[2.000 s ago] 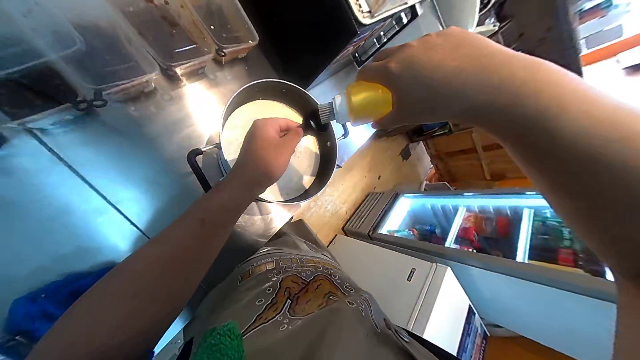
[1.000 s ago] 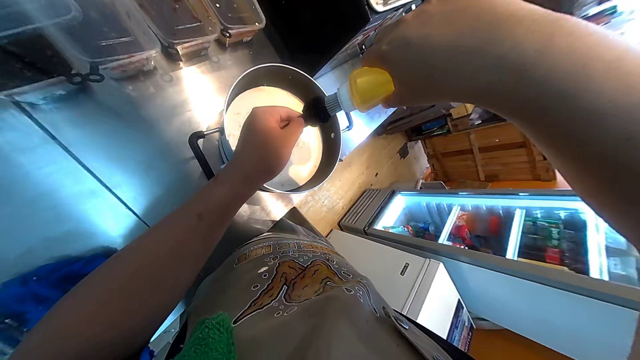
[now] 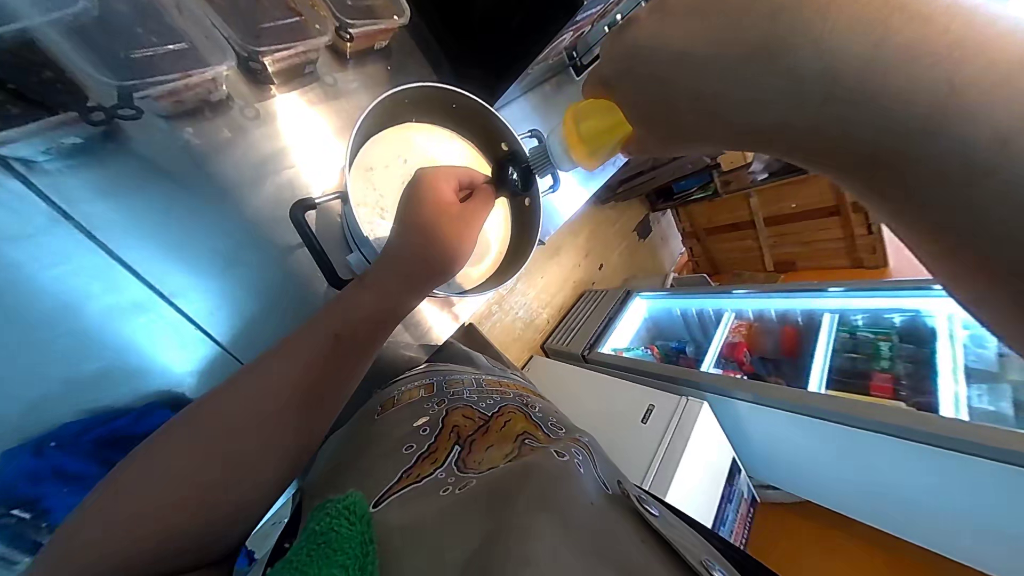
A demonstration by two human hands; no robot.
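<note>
A dark two-handled pot (image 3: 524, 232) stands on the steel counter, with creamy pale liquid (image 3: 400, 148) inside. Over the liquid, my left hand (image 3: 444, 220) pinches the thin handle of a small black measuring spoon (image 3: 513, 174). At the pot's right rim, my right hand (image 3: 640, 88) grips a bottle (image 3: 592, 134) with a yellow body and a ribbed, pale neck. The bottle is tilted, its mouth against or just above the spoon's bowl. Dark liquid seems to lie in the bowl. Part of the right hand is hidden by its own wrist.
Lidded clear plastic containers (image 3: 272, 36) stand at the upper left on the steel counter (image 3: 160, 240). A blue cloth (image 3: 80, 448) lies at lower left, and a green cloth (image 3: 332, 536) hangs by the apron. A lit glass-door drinks fridge (image 3: 800, 344) and a white appliance (image 3: 616, 416) are at right.
Both hands stay by the pot's right rim, spoon and bottle held together as before. The view has shifted slightly.
</note>
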